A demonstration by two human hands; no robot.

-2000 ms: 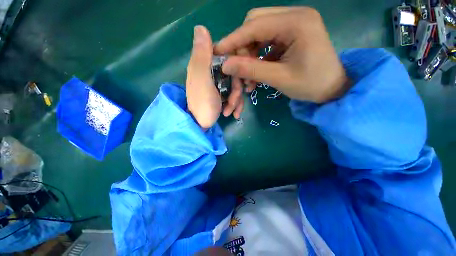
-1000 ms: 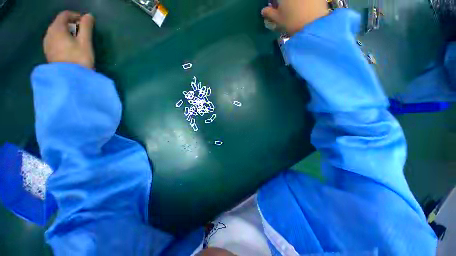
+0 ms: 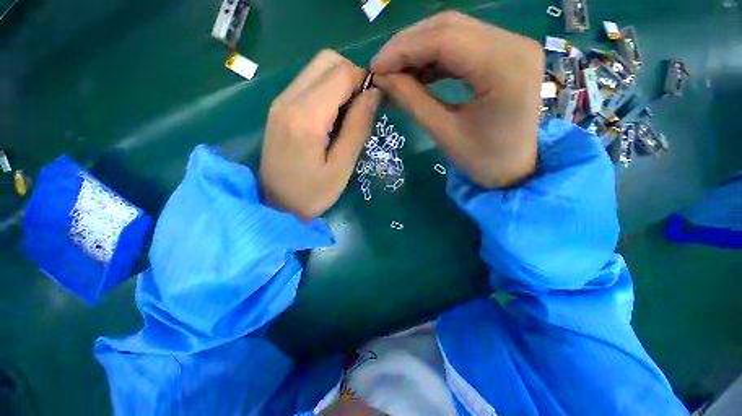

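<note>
My left hand (image 3: 313, 130) and my right hand (image 3: 468, 93) meet above the middle of the dark green mat. Their fingertips pinch together on a small dark part (image 3: 368, 80), mostly hidden by the fingers. My left hand is curled, and whatever lies inside its fingers is hidden. A loose heap of tiny white ring-shaped gaskets (image 3: 381, 158) lies on the mat just below the hands, with a few single ones beside it.
A blue bin (image 3: 53, 227) of white bits stands at left. A pile of silver device units (image 3: 598, 93) lies at upper right. A unit (image 3: 230, 20) with a white-ended strip (image 3: 242, 66) lies at upper left. Another person's blue sleeve (image 3: 720, 203) shows at far right.
My hands were far apart, the left at upper left and the right at the units. Now they are together above the gasket heap, pinching a small part. The camera view has shifted.
</note>
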